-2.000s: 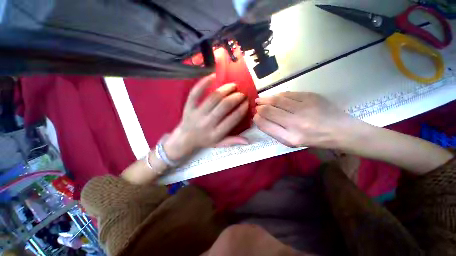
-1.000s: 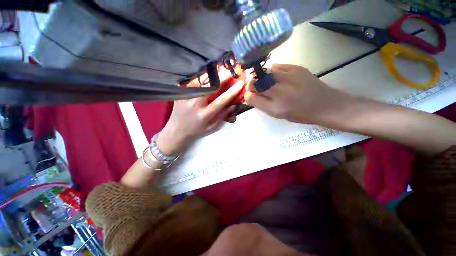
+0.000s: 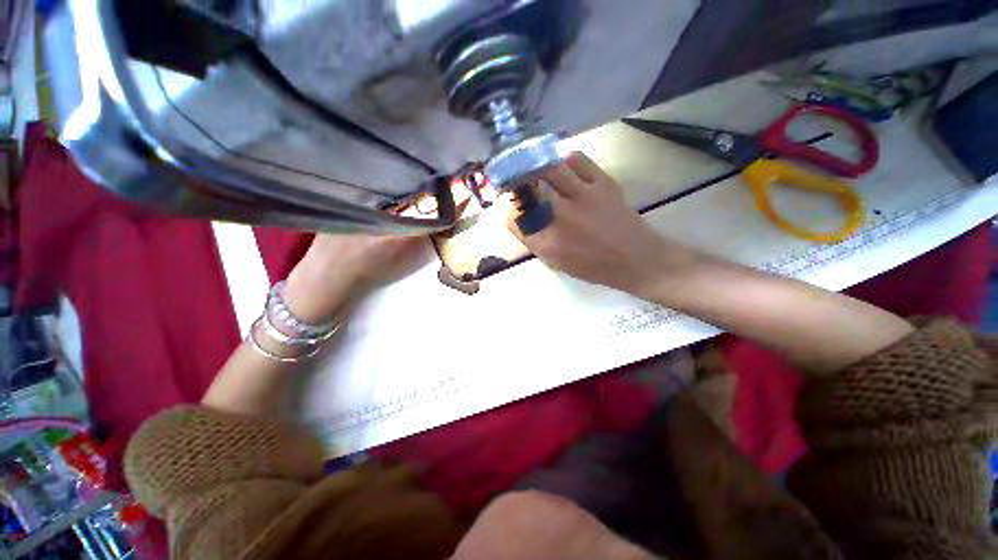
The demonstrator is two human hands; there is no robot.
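Note:
The sewing machine head (image 3: pixel 328 109) fills the top of the view, with a knurled metal knob (image 3: pixel 523 160) close to the camera. The lit needle area (image 3: pixel 476 224) shows bare metal plate. My left hand (image 3: pixel 367 260) is left of the plate, its fingertips hidden behind the machine head. My right hand (image 3: pixel 591 224) is bent at the right of the needle, beside the dark guard block (image 3: pixel 533 210); whether it grips anything is hidden. Dark red cloth (image 3: pixel 142 295) hangs at the left of the machine.
Shears with a red and a yellow loop (image 3: pixel 804 200) lie on the white table (image 3: pixel 525 339) at the right. Small thin items lie beyond them. A printed ruler scale runs along the front edge. Red cloth (image 3: pixel 492 432) lies on the lap. Crowded shelving is at lower left.
The camera view has shifted closer under the machine head. The red piece by the needle is no longer visible there. My hands have moved apart, the left one leftward behind the head.

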